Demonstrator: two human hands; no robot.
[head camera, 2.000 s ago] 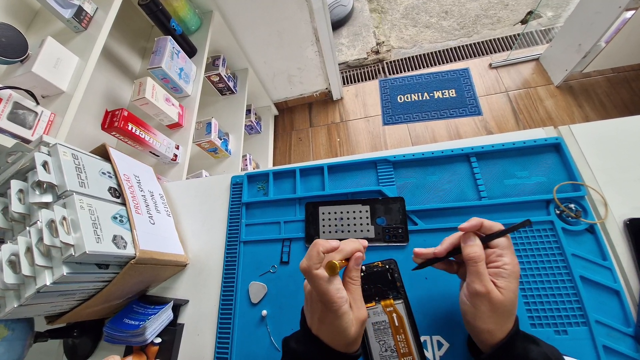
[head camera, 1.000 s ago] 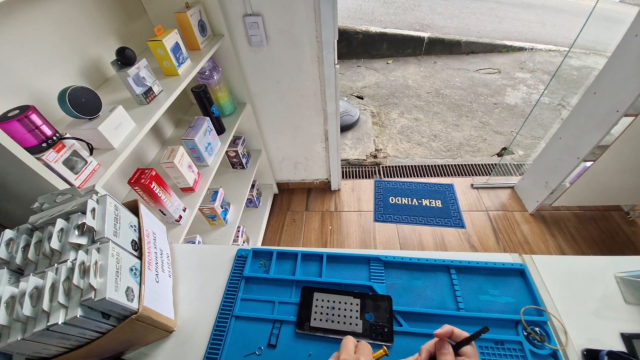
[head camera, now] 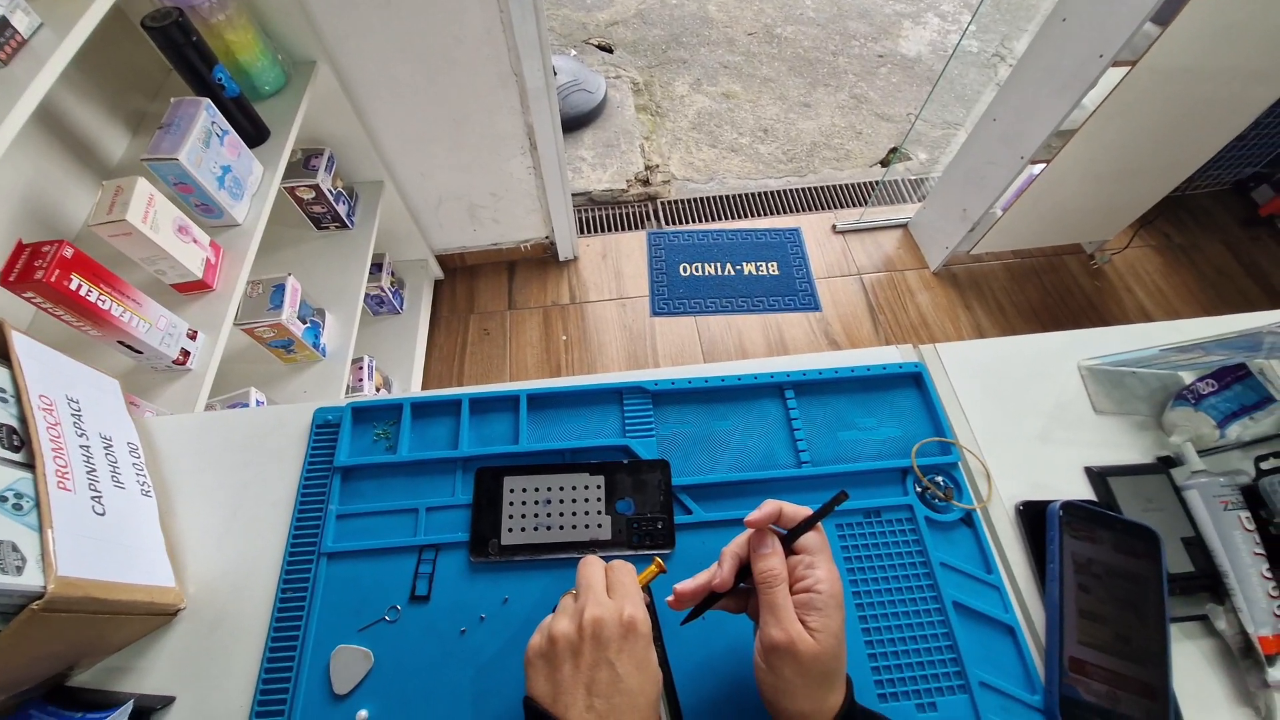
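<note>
My left hand (head camera: pixel 595 640) is closed around a small tool with a gold handle (head camera: pixel 652 571), over the edge of an opened phone (head camera: pixel 664 655), mostly hidden beneath it. My right hand (head camera: pixel 790 600) holds a black pointed pen-like tool (head camera: pixel 820 515), tip down and to the left, just right of that phone. Beyond both hands, a phone back cover (head camera: pixel 572 508) with its inner side up lies on the blue silicone repair mat (head camera: pixel 780 655). Left on the mat are a white guitar-pick-shaped opener (head camera: pixel 351 668), a SIM ejector pin (head camera: pixel 388 617), a small black frame (head camera: pixel 424 573) and several tiny screws.
At left stands a cardboard box (head camera: pixel 120 600) of phone cases with a sign. A blue-edged phone (head camera: pixel 1108 610) and a glue tube (head camera: pixel 1235 560) lie at right. A coiled wire ring (head camera: pixel 950 475) sits on the mat's right side. Shelves with boxes rise beyond the counter's left.
The view tilted up and then back down. My left hand, earlier raised and upright with the gold-handled tool, is now lower, back up, over the opened phone. The right hand still holds the black tool.
</note>
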